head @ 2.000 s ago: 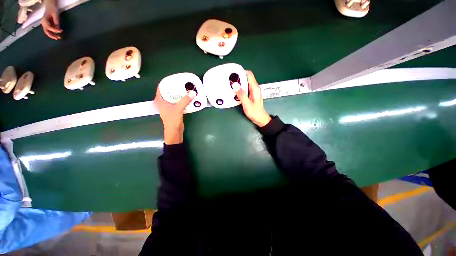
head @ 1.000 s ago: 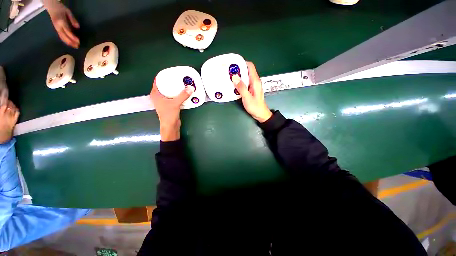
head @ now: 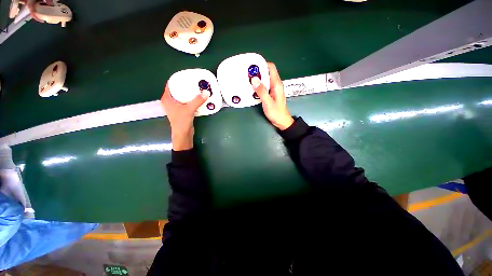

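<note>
My left hand (head: 182, 112) holds a white electronic unit (head: 180, 86) by its left side, thumb on the face by a button below the small round display. My right hand (head: 274, 97) holds a second white unit (head: 234, 75) by its right side, thumb just below its display. Both displays look blue; the right one shows bright marks. The units are side by side at the guide rail, faces up towards me, their inner edges touching or nearly so. My fingers under the units are hidden.
A cream unit (head: 189, 33) lies on the dark green belt just beyond; another (head: 53, 79) lies at left. A person's hand is at a unit (head: 52, 13) at top left. The guide rail (head: 91, 123) meets a slanting post (head: 410, 46) at right. A blue sleeve (head: 27, 232) is at lower left.
The cream units on the belt have shifted left. The displays went from dark to lit blue. Two other people's hands moved at left. My hands keep their hold and have barely moved.
</note>
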